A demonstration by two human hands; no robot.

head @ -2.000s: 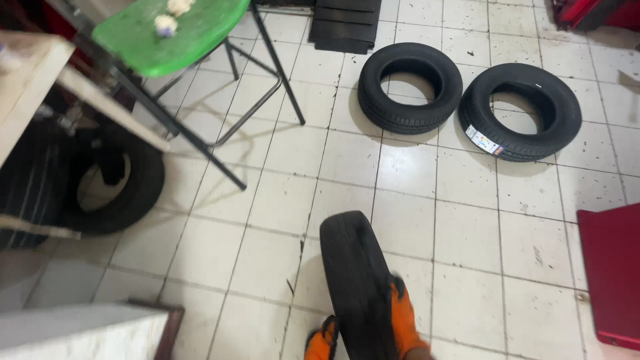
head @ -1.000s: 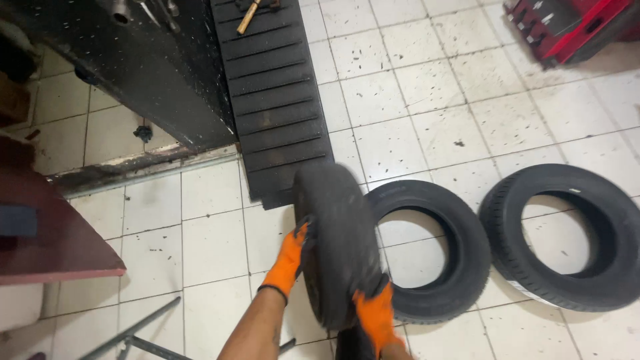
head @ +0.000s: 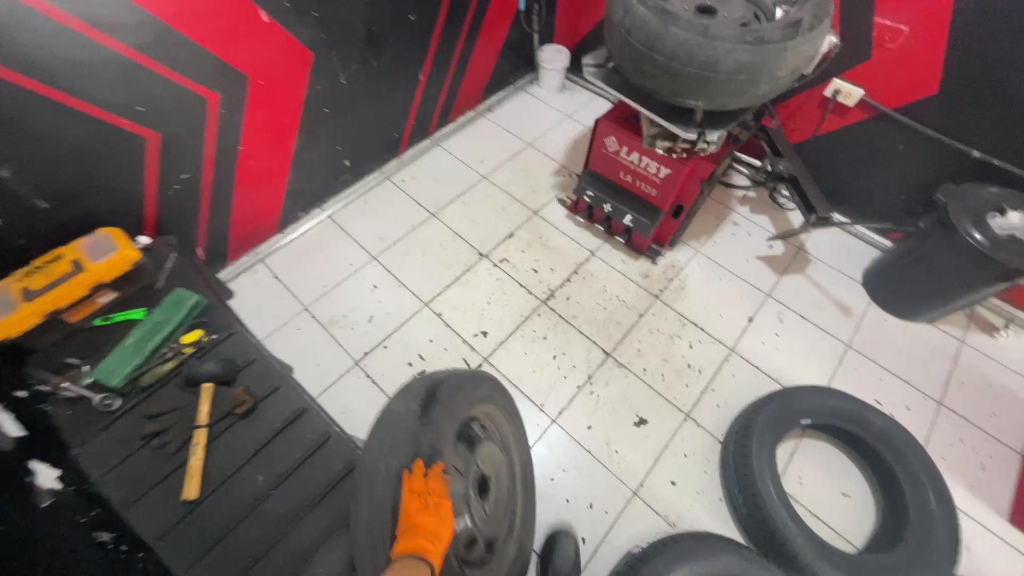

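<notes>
A black tyre on a dark steel rim, the wheel (head: 486, 432), stands upright and slightly tilted at the bottom centre, its rim side facing right. My left hand (head: 424, 512), in an orange glove, lies on the tyre's shoulder left of the rim, fingers pointing up and the palm hidden; it steadies the wheel. My right hand is out of view. One loose tyre (head: 840, 480) lies flat on the tiles at the lower right, with part of another tyre (head: 692, 556) beside it at the bottom edge.
A ribbed black mat (head: 240, 472) at left bears a wooden-handled mallet (head: 198, 440), a green case (head: 150, 338), a wrench (head: 100, 398) and a yellow case (head: 68, 272). A red tyre changer (head: 632, 172) holds a wheel (head: 716, 56). A black bin (head: 928, 256) stands right; a shoe (head: 560, 552) shows below.
The view has swung to the tyre changer and tools. One second ago both gloved hands were on the wheel; now only one is seen, and the wheel's rim side shows.
</notes>
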